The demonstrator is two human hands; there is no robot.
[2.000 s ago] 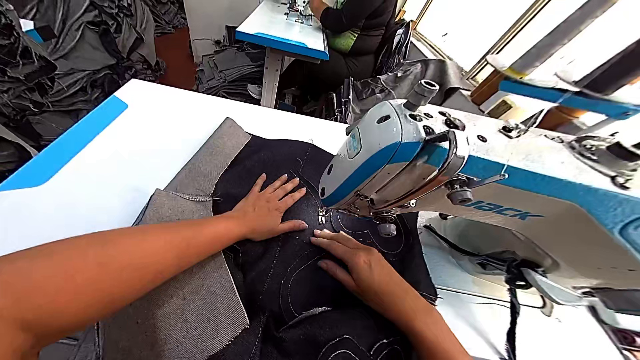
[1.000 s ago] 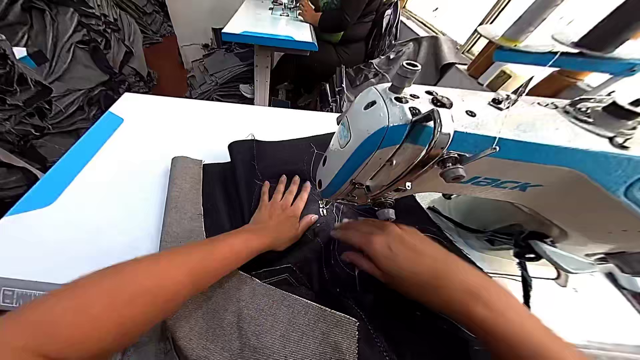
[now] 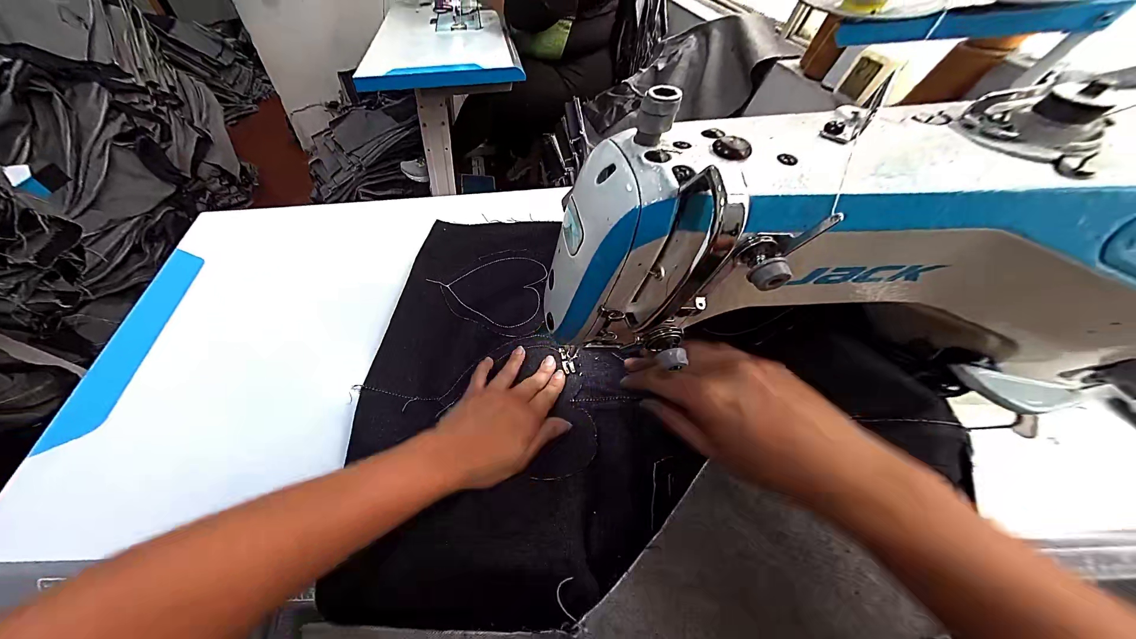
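Note:
Dark denim fabric (image 3: pixel 497 541) with heart-shaped and curved light stitching lies under the presser foot (image 3: pixel 568 359) of a white and blue Jack sewing machine (image 3: pixel 887 213). My left hand (image 3: pixel 506 417) rests flat on the cloth, fingers spread, its fingertips just left of the foot. To the right of the foot, my right hand (image 3: pixel 728 399) bears on the same fabric with its fingers partly bent; the machine's head hides part of them. The grey reverse side of the fabric (image 3: pixel 754 559) shows below my right forearm.
The white table (image 3: pixel 240 328) has a blue edge at left. Piles of dark garments (image 3: pixel 106 160) lie beyond it. Behind stand another sewing table (image 3: pixel 435 44) and a seated person in dark clothes (image 3: pixel 568 53). Thread cones stand on a blue rack (image 3: pixel 976 27) at upper right.
The fabric has been turned under the machine: its grey side was at the left and now shows at lower right, and a stitched heart has come into sight. Both hands stay beside the presser foot.

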